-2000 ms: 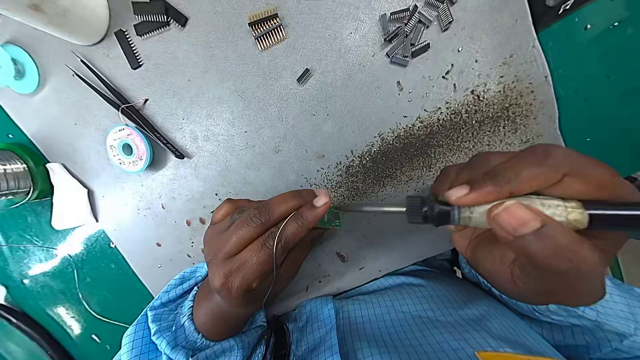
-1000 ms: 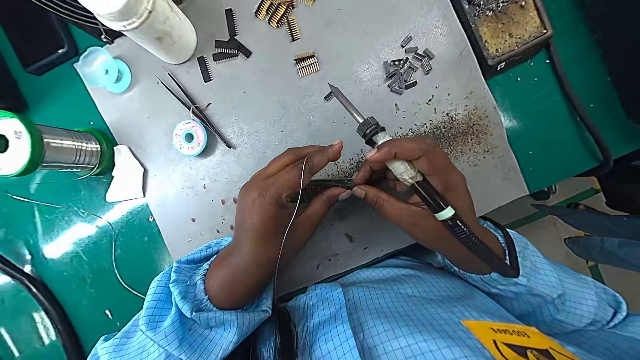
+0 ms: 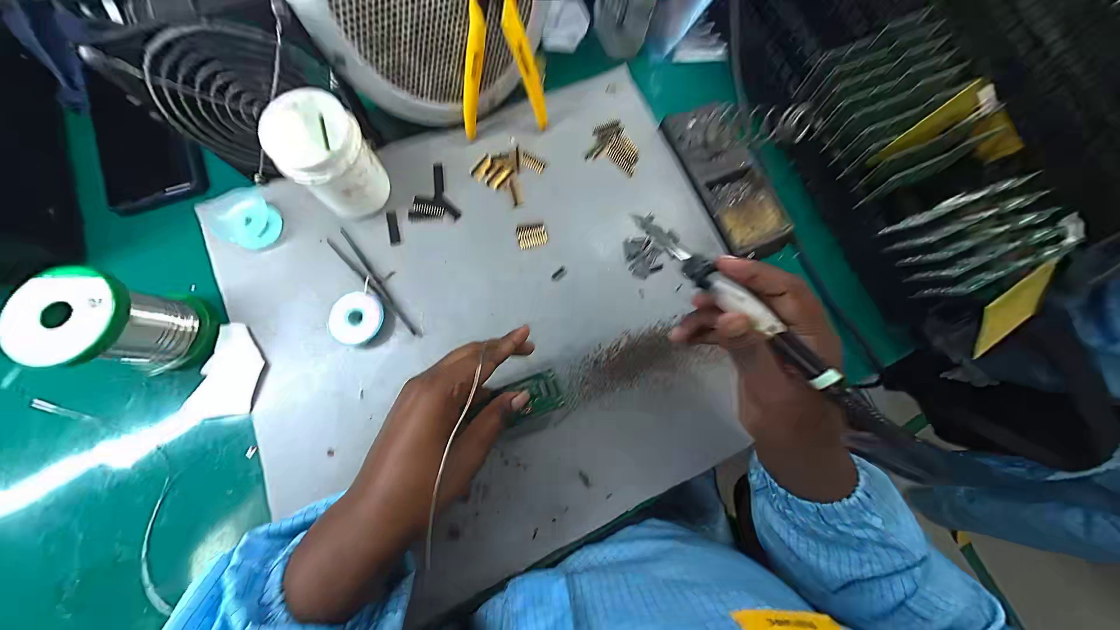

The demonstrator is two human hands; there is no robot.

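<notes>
My left hand (image 3: 464, 394) holds a small green circuit board (image 3: 544, 394) low over the grey mat, and a thin solder wire (image 3: 452, 442) runs across the back of that hand. In my right hand (image 3: 770, 350) is a soldering iron (image 3: 739, 304), its blurred tip pointing up and left over a pile of small grey components (image 3: 643, 256). Gold pin headers (image 3: 500, 171) and black connectors (image 3: 427, 208) lie farther back on the mat. Black tweezers (image 3: 376, 280) lie beside a small white reel (image 3: 356, 318).
A solder spool (image 3: 166, 324) and a white bottle (image 3: 337, 166) stand at the left. Yellow-handled pliers (image 3: 475, 70) are at the back. A soldering iron stand's tray (image 3: 744, 210) sits at the right, near racked circuit boards (image 3: 962, 236). Dark debris (image 3: 639, 359) covers part of the grey mat (image 3: 612, 472).
My right hand, which was at the board beside my left hand, has moved away to the right with the soldering iron. The view has shifted to show more of the back and right.
</notes>
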